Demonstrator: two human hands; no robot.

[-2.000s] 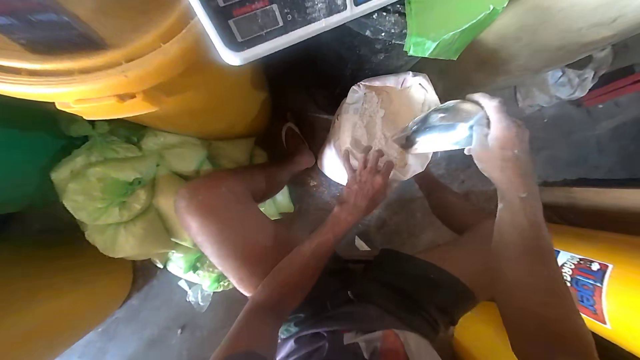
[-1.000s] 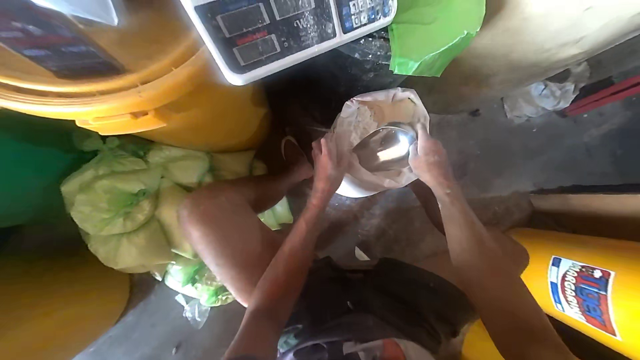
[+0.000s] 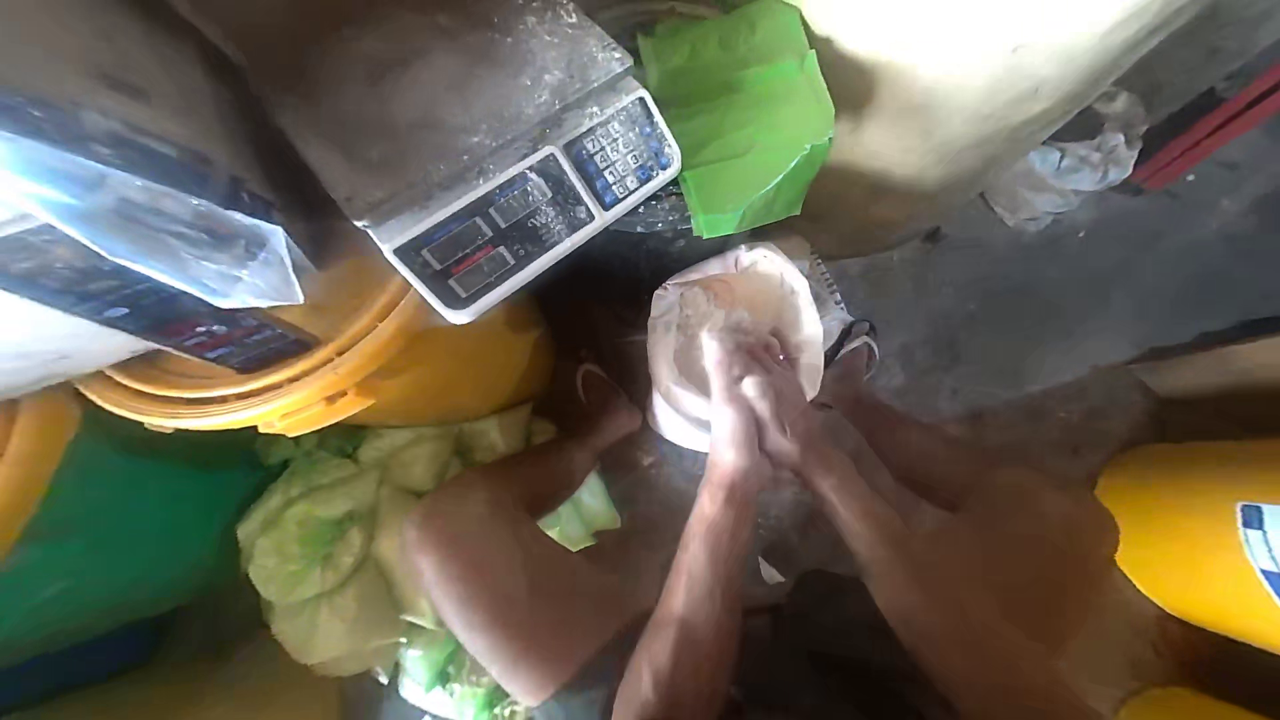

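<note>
A white sack point(image 3: 672, 330) with its mouth rolled open stands on the floor between my feet, with pale powder point(image 3: 700, 300) inside. My left hand point(image 3: 735, 400) and my right hand point(image 3: 785, 400) are pressed close together over the sack's mouth, fingers pointing into it. Both hands look dusted with powder. Blur and overlap hide whether anything lies between the palms. The metal scoop does not show.
A digital scale point(image 3: 530, 225), dusty with powder, sits at upper left beside a green plastic bag point(image 3: 745, 120). Yellow lidded tub point(image 3: 450, 360), light green filled bags point(image 3: 330, 540) and a green container point(image 3: 130, 510) are left. A yellow container point(image 3: 1190, 530) stands right.
The metal scoop, over the sack one second ago, is out of sight. My hands, apart on either side of the sack before, have come together over its mouth. The view has shifted toward the scale.
</note>
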